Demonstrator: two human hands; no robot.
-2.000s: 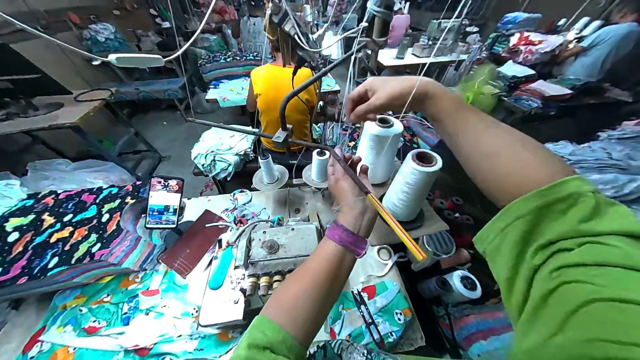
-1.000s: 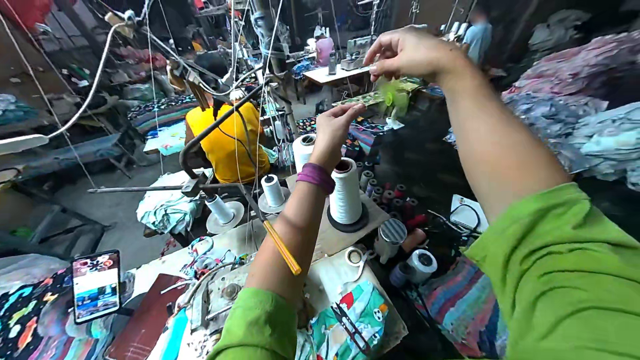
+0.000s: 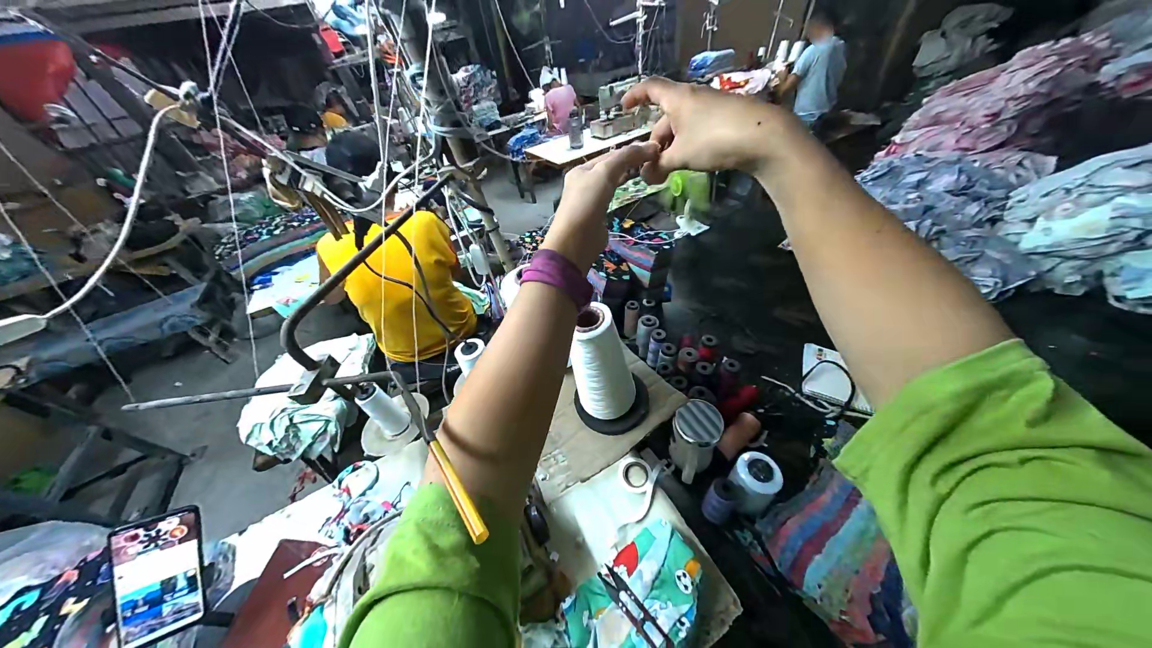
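Note:
My left hand (image 3: 598,193), with a purple band at its wrist, reaches up at the centre. Its fingertips meet those of my right hand (image 3: 711,126); any thread between them is too fine to make out. Below the hands a large cone of white thread (image 3: 603,369) stands on a black base. A screwdriver with a yellow handle (image 3: 459,490) hangs tilted from a metal rod (image 3: 211,398) in front of my left forearm. White threads run down from above at the left. Black scissors (image 3: 634,607) lie on printed fabric (image 3: 666,562) at the bottom.
Smaller thread cones (image 3: 384,411) stand left of my forearm. Many coloured spools (image 3: 688,360) and a metal cup (image 3: 696,432) are right of the large cone. A phone (image 3: 157,576) stands lower left. A person in a yellow shirt (image 3: 396,279) sits ahead; fabric piles (image 3: 972,198) lie at right.
Both hands have moved up and away from the thread cones and rods, and their fingertips have come together. The view has swung to the right.

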